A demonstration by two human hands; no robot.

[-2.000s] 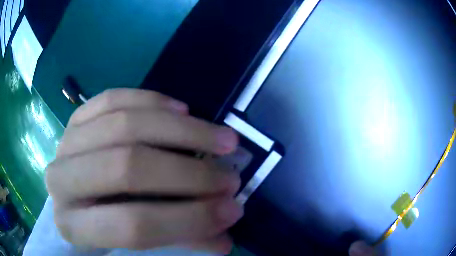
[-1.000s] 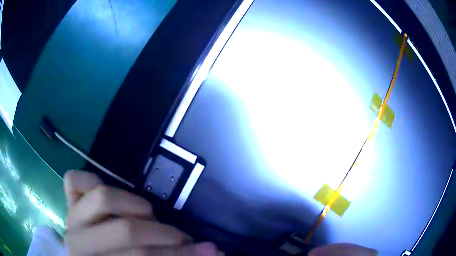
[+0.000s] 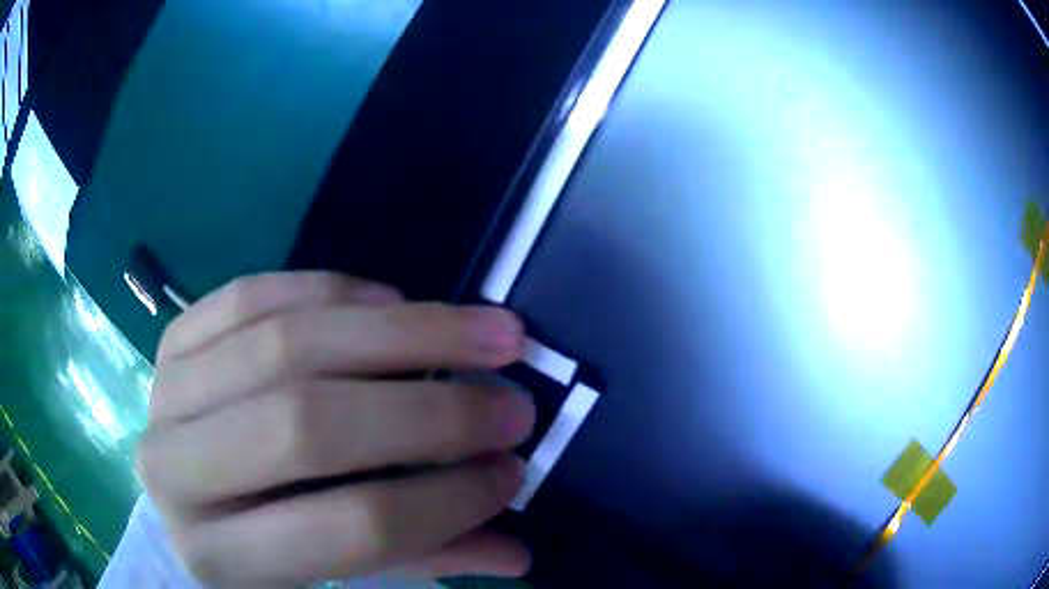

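The panel back [image 3: 736, 230], a large silver-grey plate with strong glare, lies at an angle across the right and middle. A wide black border [image 3: 426, 150] and a white edge strip [image 3: 575, 144] run along its left side. My bare left hand [image 3: 345, 426] is closed over the panel's near left corner, fingertips beside the white L-shaped edging [image 3: 558, 443]. The hand hides the corner plate. An orange flat cable [image 3: 989, 385] crosses the plate under yellow tape [image 3: 918, 481]. My right hand is not in view.
A short lead with a dark plug [image 3: 144, 276] sticks out left of my hand over the blue-green mat [image 3: 219, 150]. Beyond the mat are a white sheet-like patch [image 3: 46, 190], glossy green floor [image 3: 86, 345] and a yellow line. Small blurred objects show at the bottom left.
Between one second ago and now, my left hand has moved from the panel's edge onto the corner plate, covering it. The right fingers at the bottom have left view. The view has shifted.
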